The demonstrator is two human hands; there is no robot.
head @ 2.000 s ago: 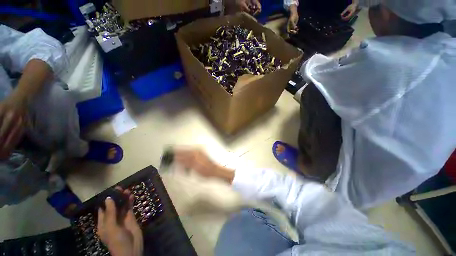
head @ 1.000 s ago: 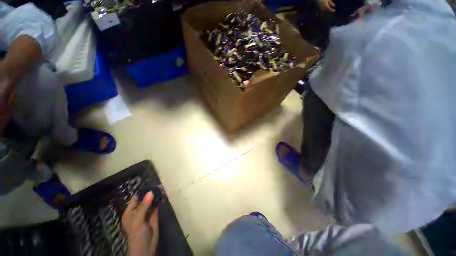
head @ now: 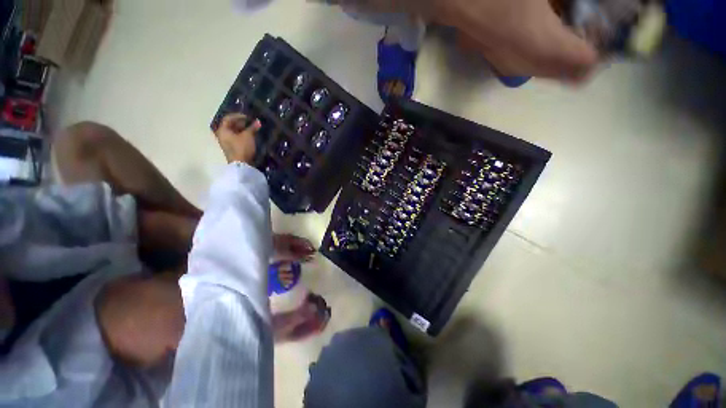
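A black pocket tray (head: 280, 69) with round glossy units in its square pockets lies left of centre. My left hand (head: 237, 137), at the end of a pale striped sleeve, reaches over its left edge. The fingers are bent down at a pocket; whether they hold a unit cannot be told. A black row tray (head: 525, 155) lies against it on the right, with three columns of small silver and gold parts (head: 407, 203), a few loose parts at its left corner and a white label (head: 419, 322). I see no hand that is clearly my right.
Another person's blurred hand (head: 529, 36) is close at the top, by metallic and yellow parts (head: 617, 28). A seated person's hands (head: 301, 319) show beside my sleeve, one with a dark piece. Blue slippers (head: 396, 68) and knees surround the trays. A carton (head: 73, 28) stands top left.
The view has swung and rotated, so the big carton of parts is gone. The pocket tray now shows fully. My left hand has moved from the row tray to the pocket tray.
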